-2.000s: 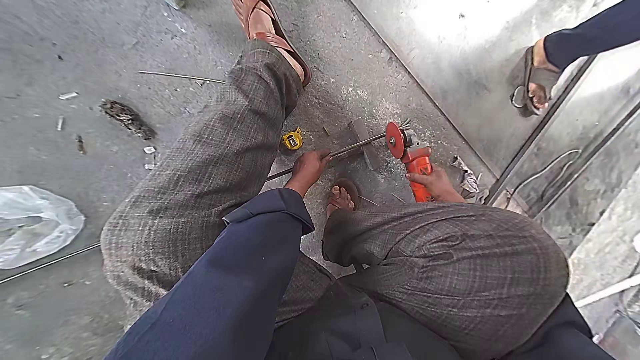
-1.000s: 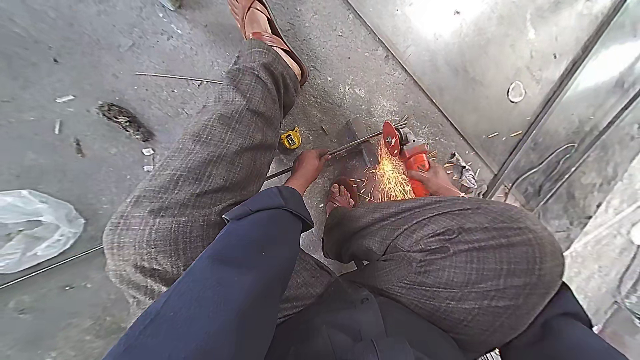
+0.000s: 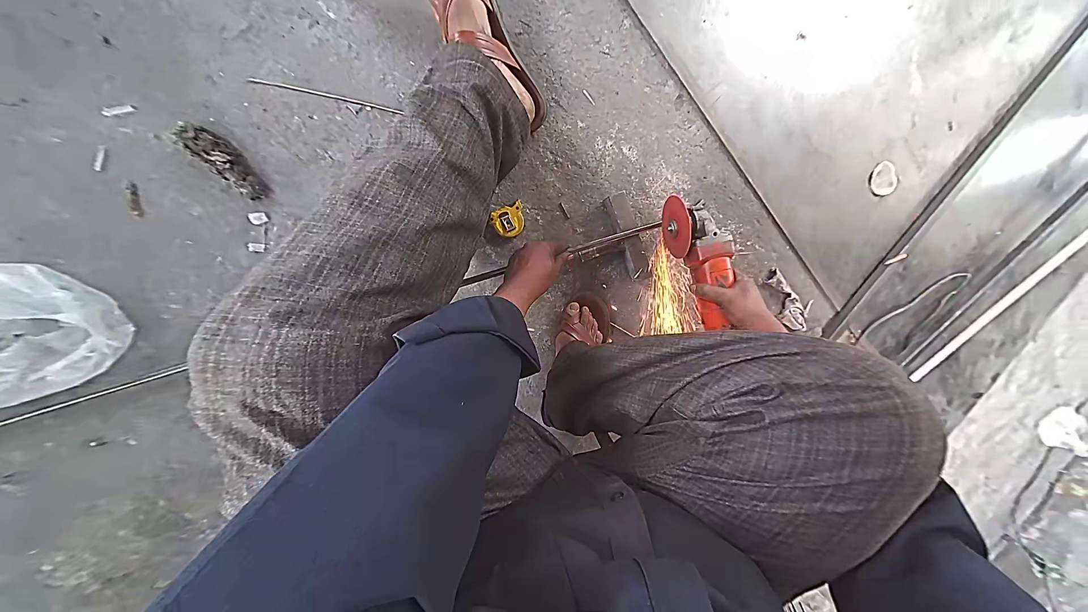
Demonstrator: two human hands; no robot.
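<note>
My left hand (image 3: 534, 270) is closed around a thin metal rod (image 3: 626, 234), which rests across a dark metal block (image 3: 625, 231) on the floor. In my right hand (image 3: 741, 302) is an orange angle grinder (image 3: 712, 270) with a red disc (image 3: 677, 226). The disc meets the rod's right end, and a stream of sparks (image 3: 668, 293) falls from there toward my body. Beside the sparks is my sandalled foot (image 3: 582, 325). A yellow tape measure (image 3: 507, 220) lies just above my left hand.
Another thin rod (image 3: 323, 93) lies at the upper left, near a dark clump of debris (image 3: 221, 160). A clear plastic bag (image 3: 59, 331) is at the far left. Smooth metal sheets (image 3: 816, 110) cover the upper right, with a thin cable (image 3: 918, 302) on the right.
Two seconds ago no sparks showed; one second ago and now they stream from the disc. Another person's foot, at the upper right two seconds ago, is gone from view.
</note>
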